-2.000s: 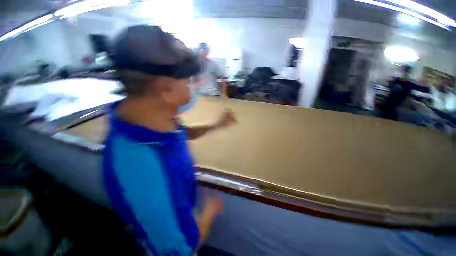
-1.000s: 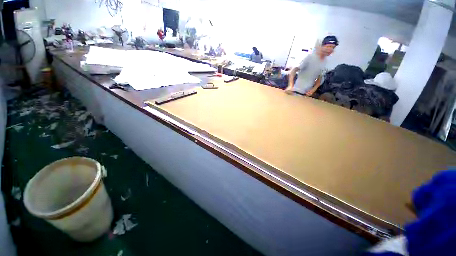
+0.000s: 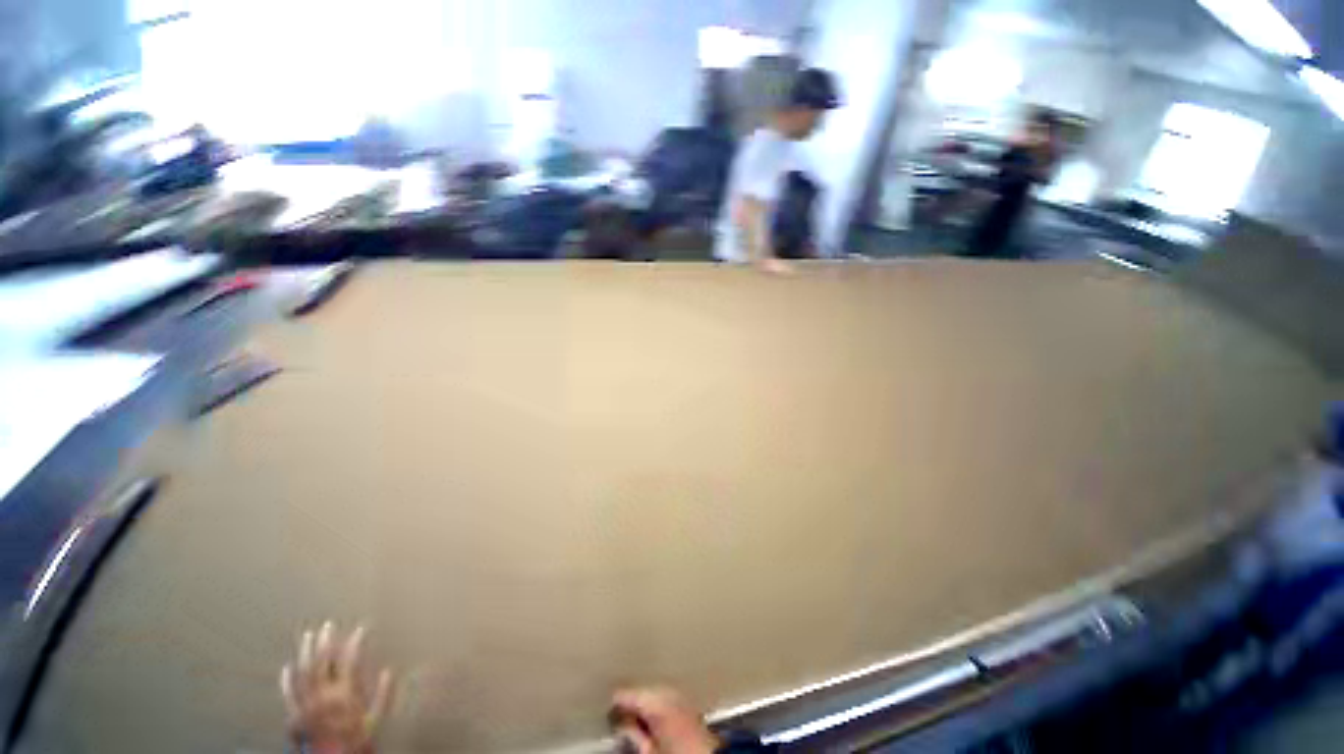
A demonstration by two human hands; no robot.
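Note:
A tan fabric ply (image 3: 708, 442) covers most of the table in front of me. My left hand (image 3: 336, 692) lies palm down on it at the lower left, fingers spread and holding nothing. My right hand (image 3: 666, 722) is at the ply's near edge, cut off by the picture's bottom. Its fingers are curled; whether they pinch the edge is unclear. A long dark weight (image 3: 89, 597) lies along the ply's left end. A small flat weight (image 3: 236, 386) and a second small weight (image 3: 323, 287) lie farther up that end, blurred.
White sheets (image 3: 74, 386) lie left of the ply. A small red thing (image 3: 229, 289) is near the far left corner. A person in a light shirt (image 3: 759, 184) touches the far edge. A dark-clothed person (image 3: 1017, 184) stands farther back. Blue clothing (image 3: 1268, 633) shows at right. A silvery rail (image 3: 914, 692) runs along the near side.
My view has moved in over the cloth and turned right. Both my hands have come into the picture. The white bin and floor have left view.

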